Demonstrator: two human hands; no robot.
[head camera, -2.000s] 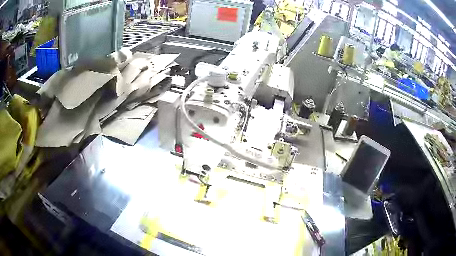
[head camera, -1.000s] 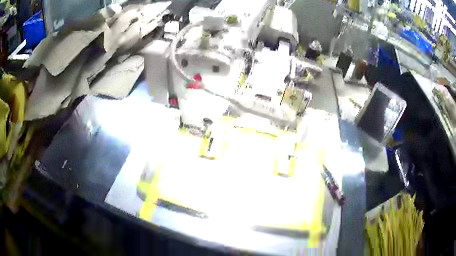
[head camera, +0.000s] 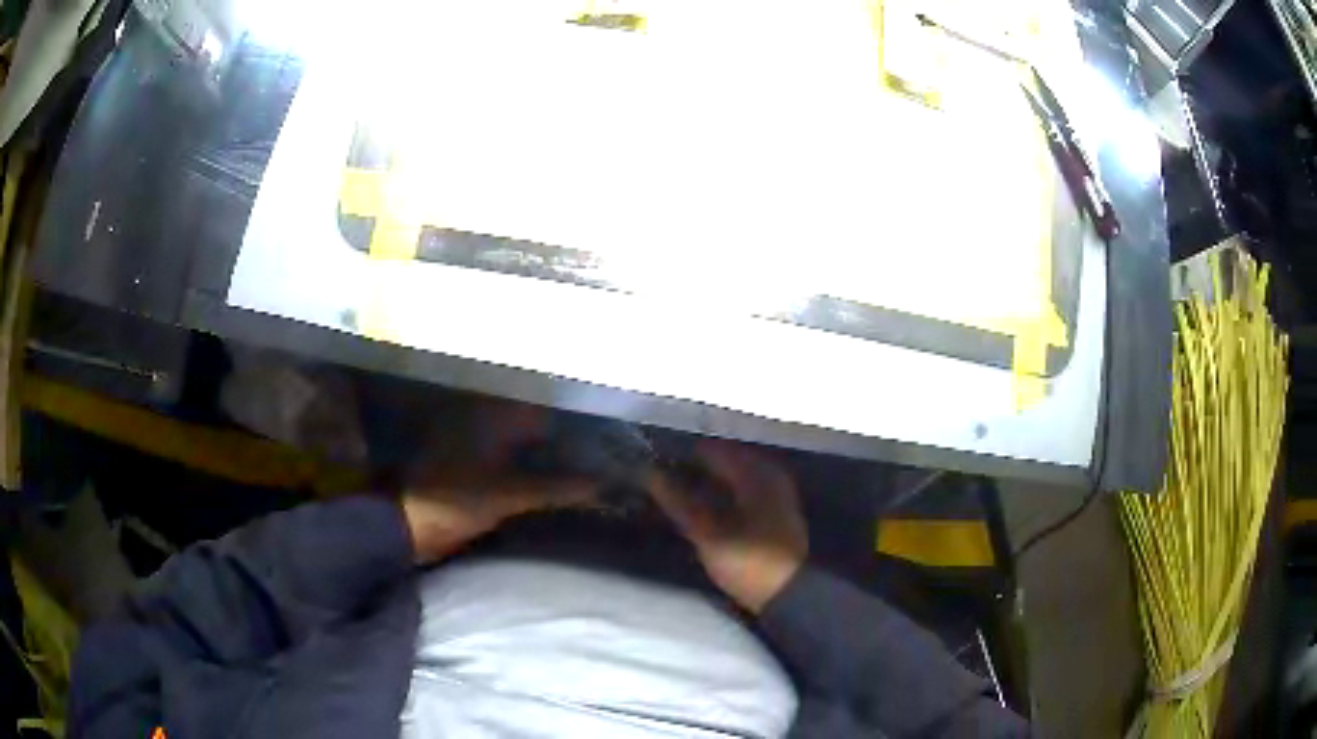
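My left hand (head camera: 498, 498) is below the front edge of the table, dim and blurred, reaching inward from the left. My right hand (head camera: 740, 523) is opposite it, also below the edge, with the fingertips pointing to the left hand. Both hands are bare. The space between them is dark, and I cannot tell whether they hold anything. The pale template board (head camera: 693, 354) lies on the table above them, glaring white, with yellow tape (head camera: 394, 238) crossing at its corners.
Dark red and metal snips (head camera: 1086, 181) lie at the board's right side. A tied bundle of narrow yellow strips (head camera: 1206, 433) stands at the right, beside the table. The metal table (head camera: 130, 231) shows at the left. A dark cable hangs at the front right corner.
The view has tilted down, so the sewing head and tablet are out of the picture. Both hands have come into view below the table edge. The strip bundle shows more fully.
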